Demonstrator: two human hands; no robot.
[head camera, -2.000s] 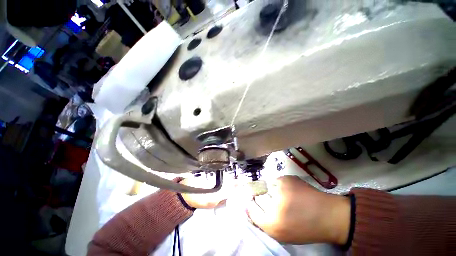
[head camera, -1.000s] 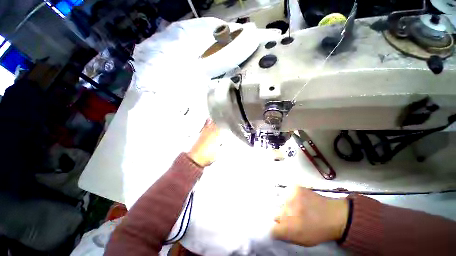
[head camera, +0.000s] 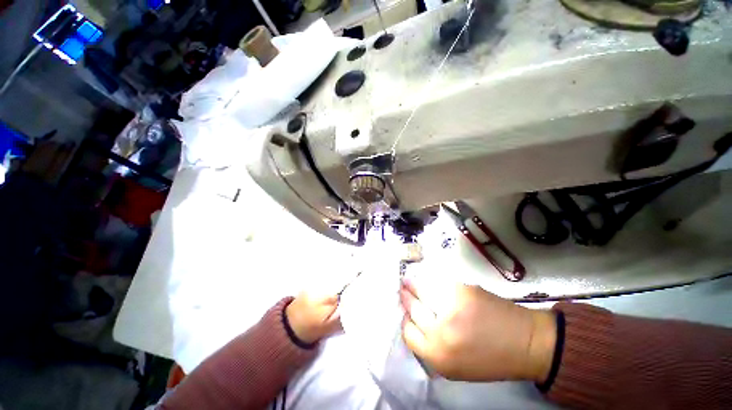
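Observation:
White cloth (head camera: 371, 320), partly overexposed, runs from the needle area (head camera: 379, 228) toward me and spreads left over the table. My left hand (head camera: 315, 314) grips the cloth at its left side, fingers partly lost in the glare. My right hand (head camera: 473, 330) pinches the cloth's right edge just in front of the needle area. The cream sewing machine head (head camera: 514, 112) crosses the view above, with a ribbed tension dial (head camera: 368, 186) and a thread (head camera: 429, 80) running down to it. The needle tip cannot be made out.
Red snips (head camera: 491, 247) and black scissors (head camera: 578, 218) lie right of the needle area, the scissors partly under the head. A brown cone core (head camera: 258, 45) and heaped white cloth (head camera: 229, 96) are behind the head. The white table edge (head camera: 143, 298) is at left.
My left hand has come back from beside the head's left end, toward me, and now holds the cloth near my right hand. My right hand has moved slightly left. The view is closer.

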